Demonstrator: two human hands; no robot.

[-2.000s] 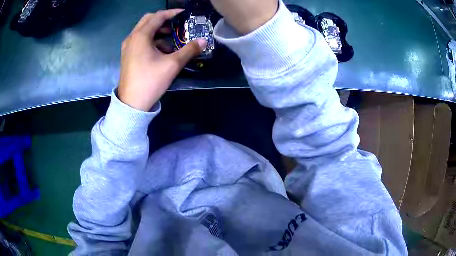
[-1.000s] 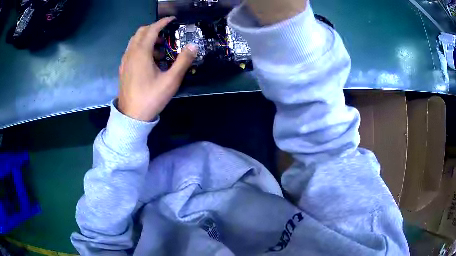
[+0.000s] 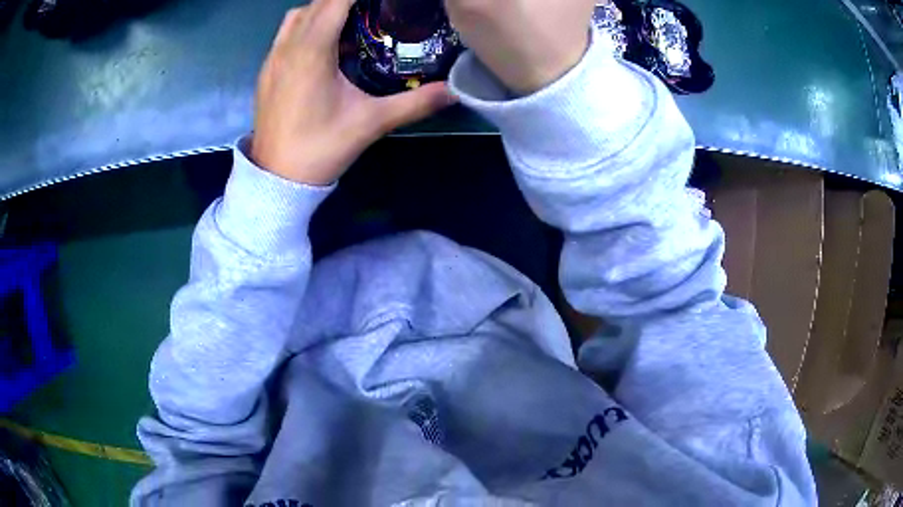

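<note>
A part-built unit (image 3: 381,71) lies near the front edge of the green bench at the top of the view, a black housing with a bright circuit board (image 3: 411,55) and thin coloured wires at its left. My left hand (image 3: 322,94) grips around it, fingers on the left side and thumb along the front edge. My right hand (image 3: 525,38) is over its right side, its fingers cut off by the top edge or hidden. A dark rounded thing (image 3: 408,14) stands over the board; I cannot tell whether my right hand holds it.
Black units with silvery boards (image 3: 673,45) lie to the right of my right hand. Dark parts (image 3: 84,15) lie at the upper left. Brown cartons (image 3: 767,257) stand below the bench at right. A blue plastic stool (image 3: 35,322) and a yellow floor line (image 3: 84,443) show at left.
The view has shifted, so the bench sits higher in it. My left thumb has moved off the board to the unit's front edge. A dark rounded thing now covers the board's upper part.
</note>
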